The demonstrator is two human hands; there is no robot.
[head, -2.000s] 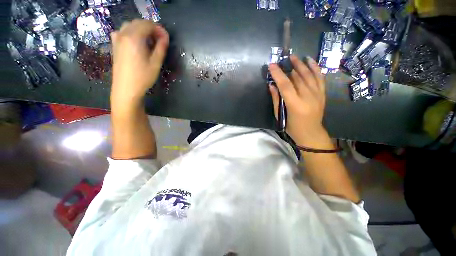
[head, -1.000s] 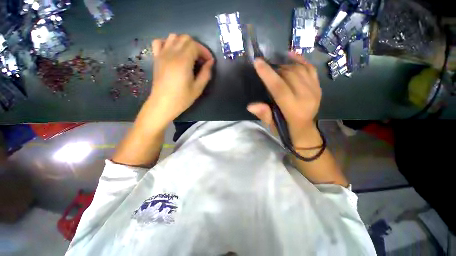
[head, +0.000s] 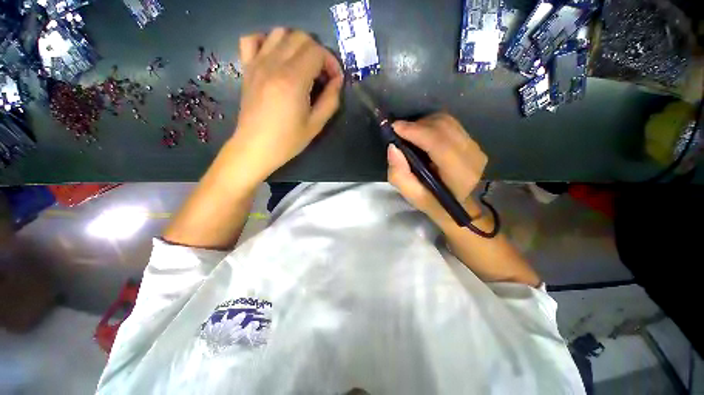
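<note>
A blue-and-silver circuit board (head: pixel 357 38) lies on the dark green bench top in front of me. My right hand (head: pixel 440 158) grips the black handle of the soldering iron (head: pixel 421 166); its metal tip points up and left to the board's lower edge. My left hand (head: pixel 289 96) is beside the board's lower left corner, with thumb and forefinger pinched close to that edge. Whether a small component is between these fingertips is too small to tell. Loose dark red components (head: pixel 193 108) lie left of my left hand.
More red components (head: pixel 73 108) and a heap of boards (head: pixel 62 50) lie at the far left. Other boards (head: pixel 480 38) lie at the right, beside a bag of small dark metal parts (head: pixel 641 46). A yellow-green round item (head: pixel 662 131) is at the right edge.
The board now lies flat, away from my right hand. The iron has swung from upright to a slant with its tip at the board. My left hand has moved right, to the board's lower edge.
</note>
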